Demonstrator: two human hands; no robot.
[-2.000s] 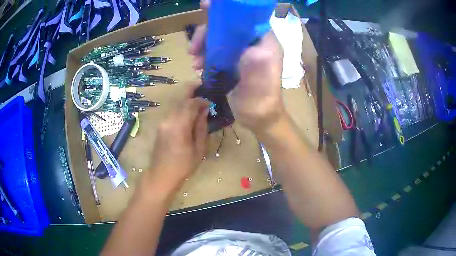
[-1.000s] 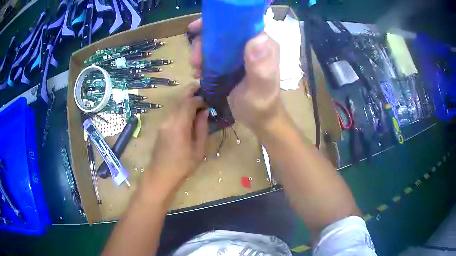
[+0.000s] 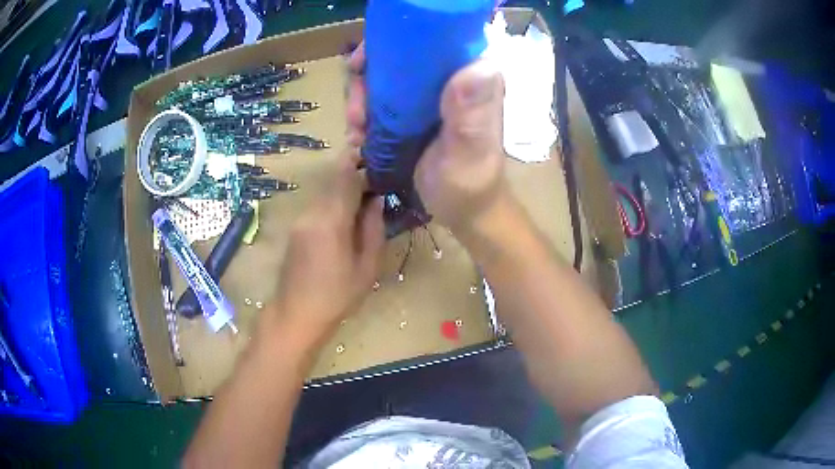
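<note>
My right hand [image 3: 467, 147] is wrapped around the thick blue electric screwdriver [image 3: 417, 73], which points down with its black front over the black holding fixture [image 3: 403, 220]. My left hand [image 3: 330, 243] is at the fixture's left side, its fingertips close to the screwdriver's front; it is slightly blurred, and whether it grips the fixture or a part is hidden. A small light turquoise part [image 3: 393, 201] shows on the fixture. Thin wires [image 3: 406, 252] run from the fixture onto the cardboard. The screwdriver's tip is hidden.
The cardboard tray [image 3: 146, 321] holds circuit boards [image 3: 247, 105], a tape roll [image 3: 144, 156], a purple and clear tube [image 3: 194, 270], a black bar [image 3: 220, 261], white tissue [image 3: 529, 101], a red piece [image 3: 450, 330] and scattered small screws. A blue bin [image 3: 37, 302] stands left; red-handled pliers [image 3: 632, 211] lie right.
The screwdriver and my right hand have shifted slightly left. My left hand's fingers have moved slightly at the fixture. The small turquoise part shows less than at first.
</note>
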